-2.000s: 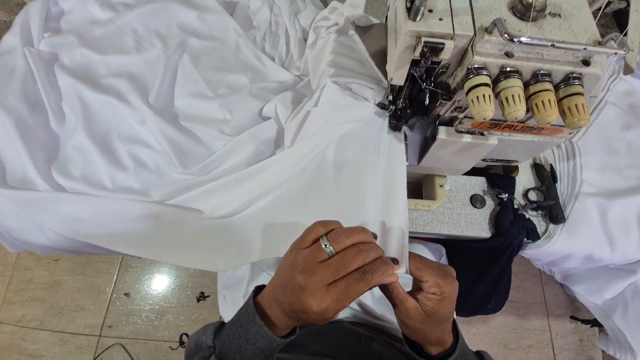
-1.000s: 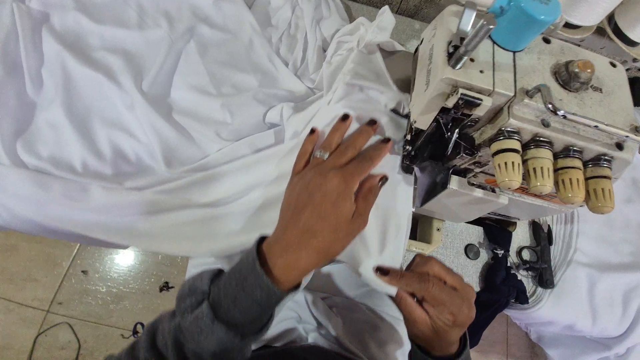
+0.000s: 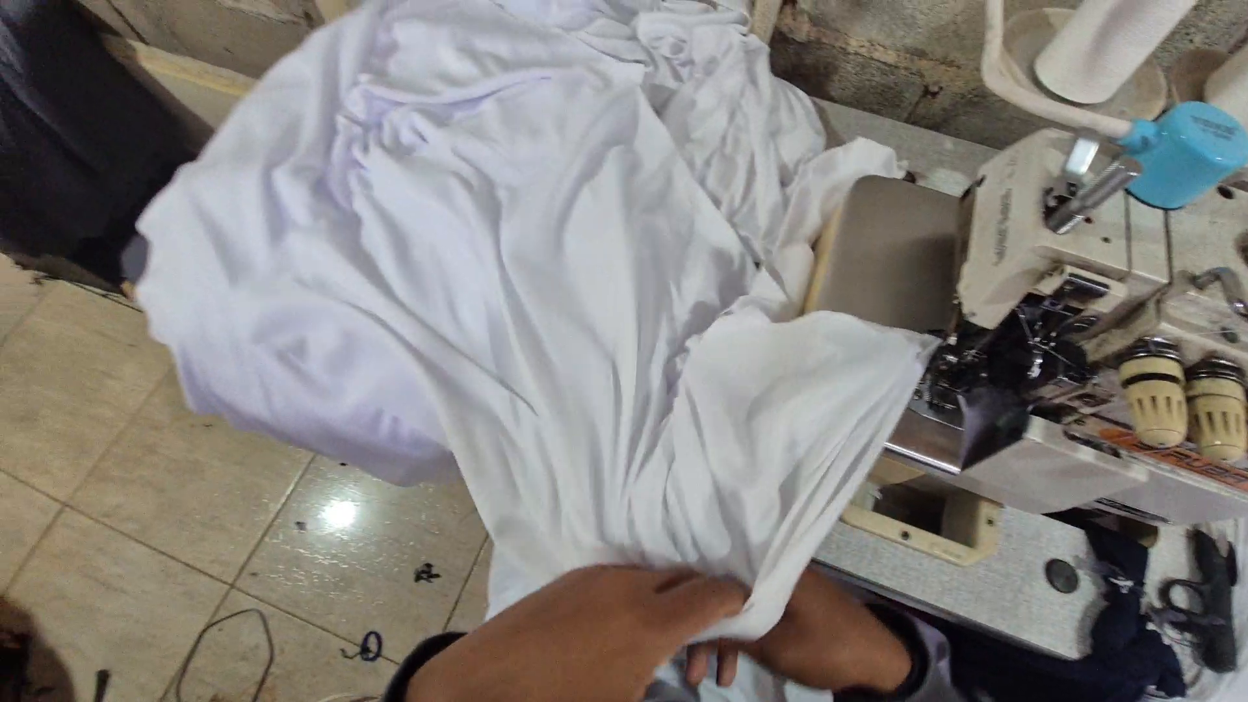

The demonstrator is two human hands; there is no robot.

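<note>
White fabric (image 3: 585, 292) spreads over the left and middle of the view, with one corner drawn to a point at the needle area of an overlock sewing machine (image 3: 1033, 370). At the bottom centre, my left hand (image 3: 624, 624) grips the gathered lower edge of this fabric. My right hand (image 3: 819, 624) lies just to the right, partly behind the cloth's edge; its fingers are mostly hidden, so its grip cannot be made out. The fabric runs taut between my hands and the machine.
Scissors (image 3: 1204, 595) and dark cloth (image 3: 1121, 595) lie on the machine table (image 3: 1033, 585) at the right. White thread cones (image 3: 1102, 49) stand at the upper right, near a blue cap-like part (image 3: 1189, 156). Thread scraps (image 3: 370, 645) lie on the tiled floor (image 3: 146, 478).
The fabric, flat beside the machine before, is now pulled together into folds toward my hands. My left hand has left the top of the cloth and moved down to its edge. The view has shifted left.
</note>
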